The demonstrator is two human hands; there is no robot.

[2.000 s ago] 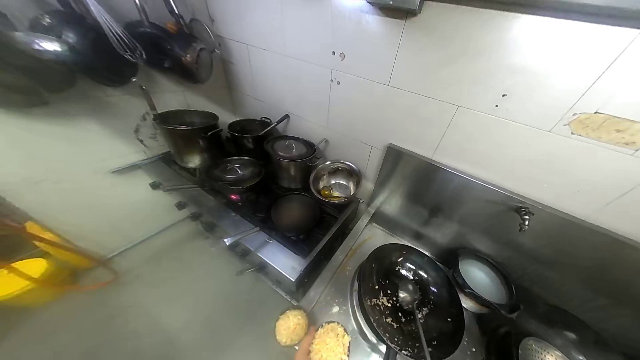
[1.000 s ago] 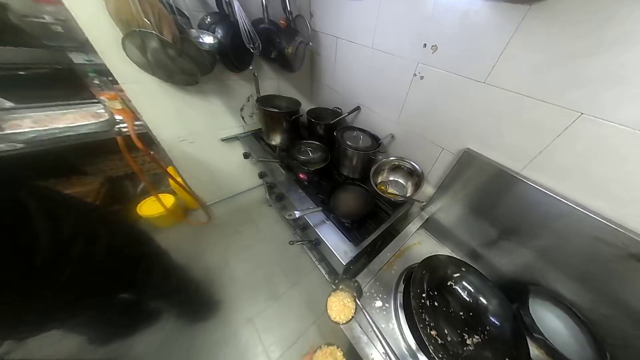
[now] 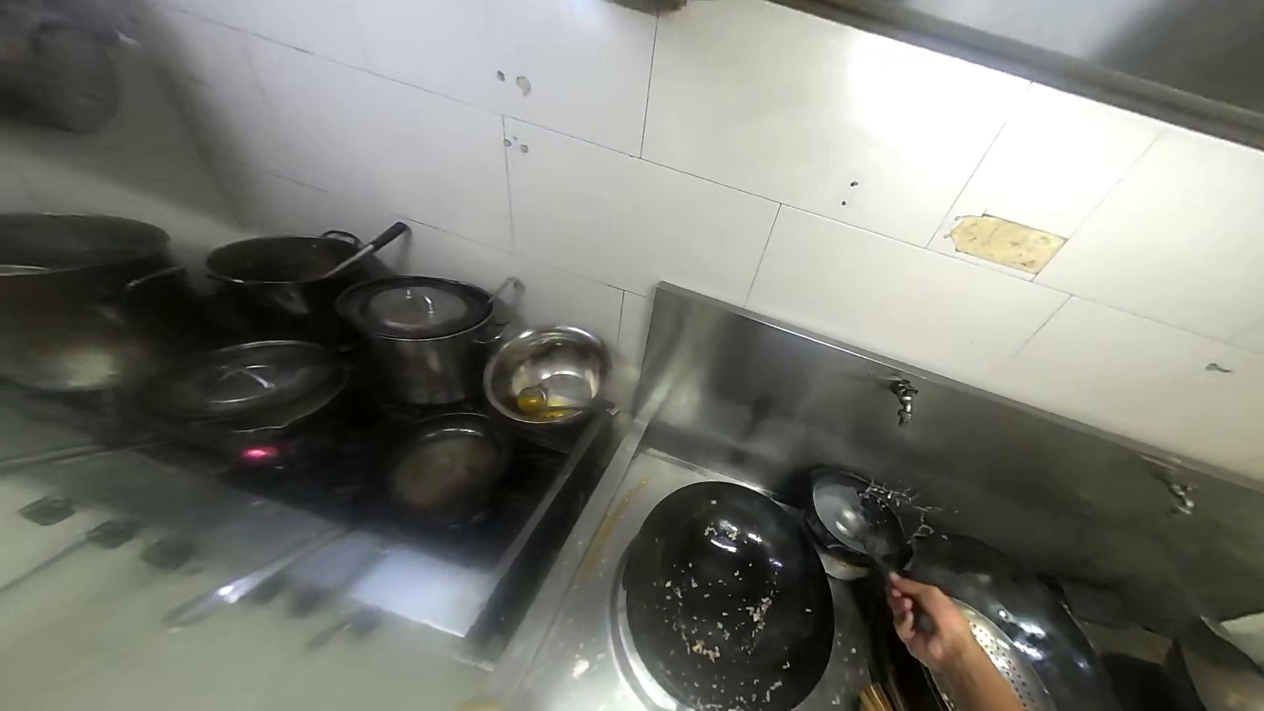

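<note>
My right hand [image 3: 928,622] is at the lower right, its fingers closed around the handle of a ladle. The blurred ladle head [image 3: 879,533] is at a black-rimmed pan of water [image 3: 839,509], and water splashes up beside it. To the left of my hand, a black wok [image 3: 731,602] with scattered food bits sits on the steel range. A perforated metal strainer [image 3: 1007,652] lies partly behind my forearm, next to a dark wok [image 3: 987,583]. My left hand is out of view.
A steel bowl [image 3: 548,375] with yellow liquid and a small ladle stands at the back of the stove. Left of it are a lidded pot [image 3: 420,321], a pot with a utensil [image 3: 286,267] and a frying pan [image 3: 449,469]. Taps [image 3: 904,395] project from the steel backsplash [image 3: 770,395].
The ladle lay in the wok two seconds ago and was over the light-coloured food left of it one second ago; now it is at the water pan. The view has swung right.
</note>
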